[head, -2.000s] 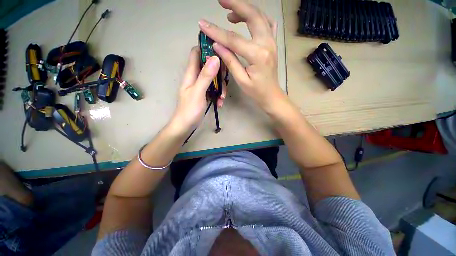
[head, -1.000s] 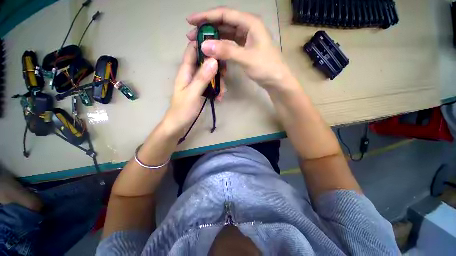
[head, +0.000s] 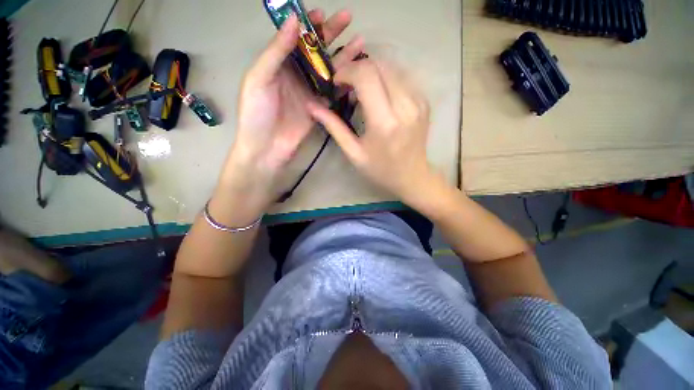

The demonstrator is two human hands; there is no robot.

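An open pack body (head: 313, 59), a black oblong shell with a yellow strip and thin wires, is held tilted above the bench. A green circuit board (head: 284, 11) lies at its upper end. My left hand (head: 270, 103) holds the pack, with the thumb near the board and fingers behind. My right hand (head: 384, 122) is at the pack's lower end, fingers bent around its cable area and slightly blurred; its exact grip there is partly hidden. A thin black cable (head: 308, 169) hangs down from that end towards the bench edge.
At left lie several open units (head: 167, 87) with boards and cords, tangled together. At right on cardboard (head: 593, 145) are a few loose black covers (head: 534, 72), with a long row of stacked covers (head: 571, 14) behind. Another person's arm (head: 30, 263) shows at far left.
The pack has tilted, its board end now up and to the left. My right hand has moved from the board end down to the cable end. The view has shifted a little.
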